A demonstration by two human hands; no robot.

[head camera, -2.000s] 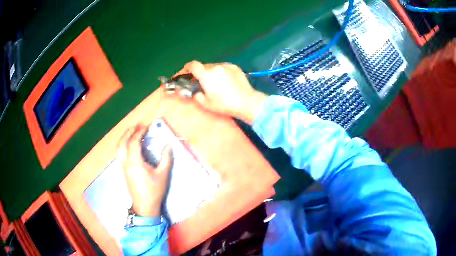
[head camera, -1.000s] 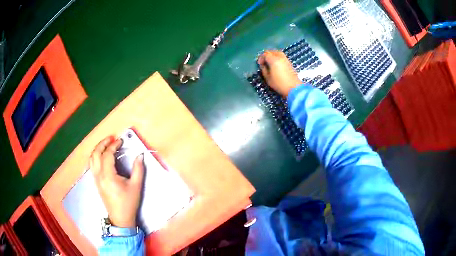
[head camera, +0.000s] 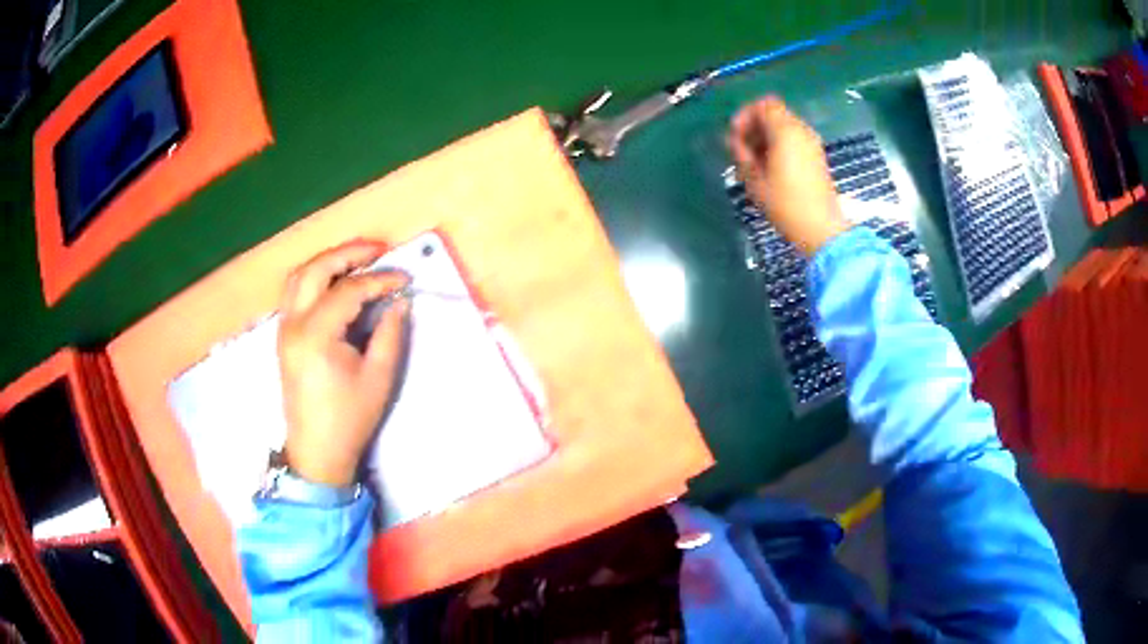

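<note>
A tablet back cover (head camera: 466, 415), glared to white, lies in an orange foam tray (head camera: 592, 340), with a small dark camera spot at its upper right corner. My left hand (head camera: 337, 359) rests on the cover beside that corner, thumb and index finger nearly together; a thin light line shows by the fingertips, and I cannot tell whether they pinch it. My right hand (head camera: 783, 164) is blurred above the upper left of a lens part sheet (head camera: 812, 333) with rows of small dark pieces. Its fingers are curled; whether they hold a piece is hidden.
A metal air tool (head camera: 617, 128) with a blue hose (head camera: 806, 44) lies behind the tray. A second part sheet (head camera: 988, 189) is at the right. Foam stacks stand at right (head camera: 1095, 365) and lower left (head camera: 107, 466). A tablet (head camera: 122, 136) lies on orange foam at upper left.
My right hand has let go of the air tool and moved right to the part sheet, now at its upper edge. My left hand stays on the cover, its thumb and index finger closer together. The view has shifted.
</note>
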